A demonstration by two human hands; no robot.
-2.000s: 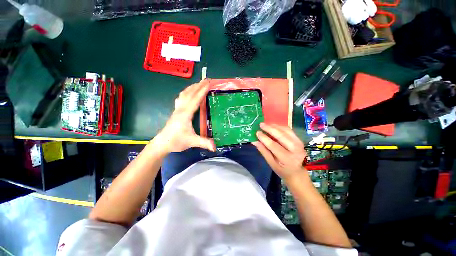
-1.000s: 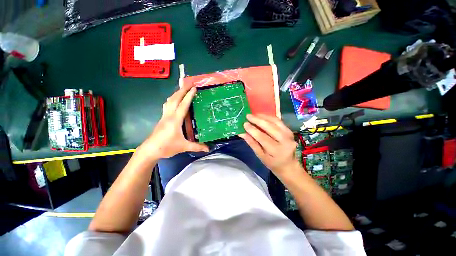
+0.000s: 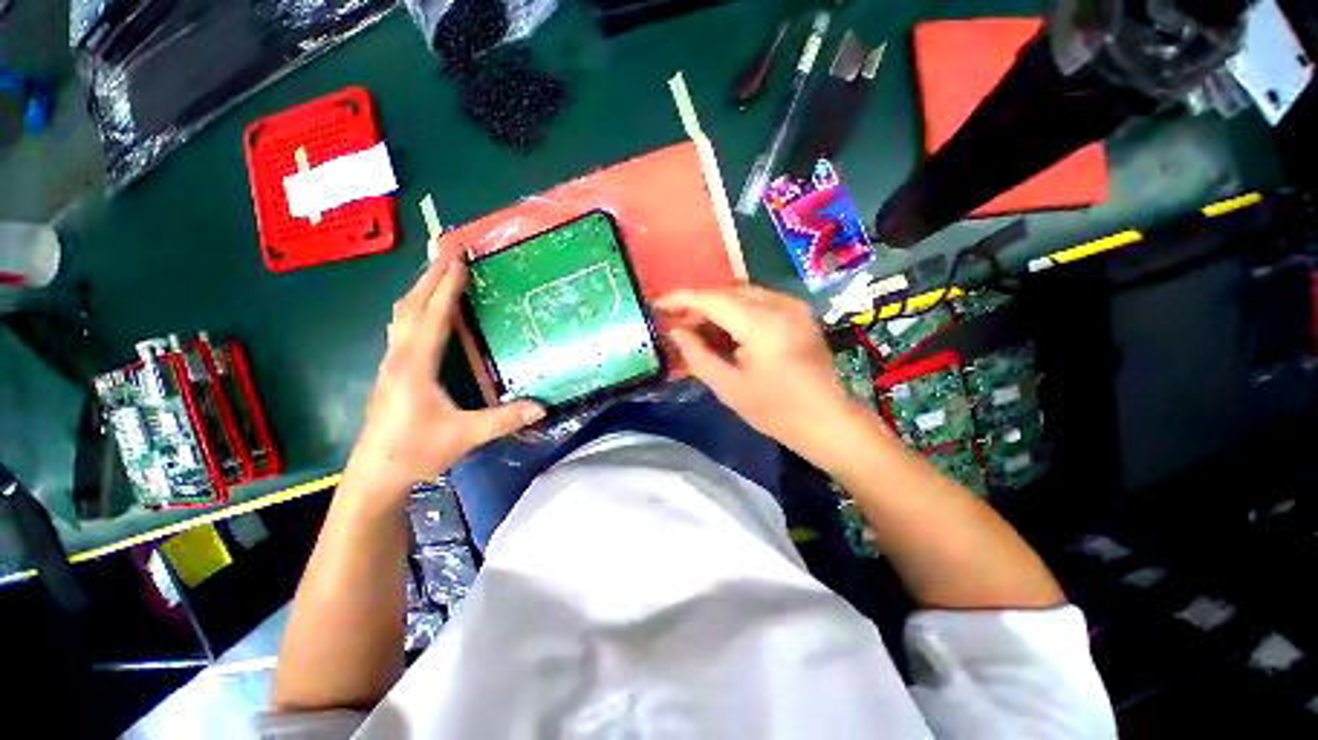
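A green circuit board point(image 3: 561, 311) lies solder side up inside a shallow black housing point(image 3: 638, 307), at the front edge of the red work mat point(image 3: 651, 210). My left hand point(image 3: 422, 379) holds the housing along its left side, with the thumb at the lower left corner. My right hand point(image 3: 744, 354) is at the housing's right edge with its fingers curled. Whether the fingertips pinch something small there cannot be told.
A red perforated plate point(image 3: 321, 181) with white strips lies at the back left. Boards in red holders point(image 3: 188, 419) stand left. Tweezers point(image 3: 792, 123), a blue-and-pink item point(image 3: 820, 229) and the electric screwdriver point(image 3: 983, 130) are at the right. Dark small parts point(image 3: 513, 99) lie behind.
The view has turned and shifted. The right fingers have moved from the board's lower right face to the housing's right edge and curled. The board now sits within the housing's rim.
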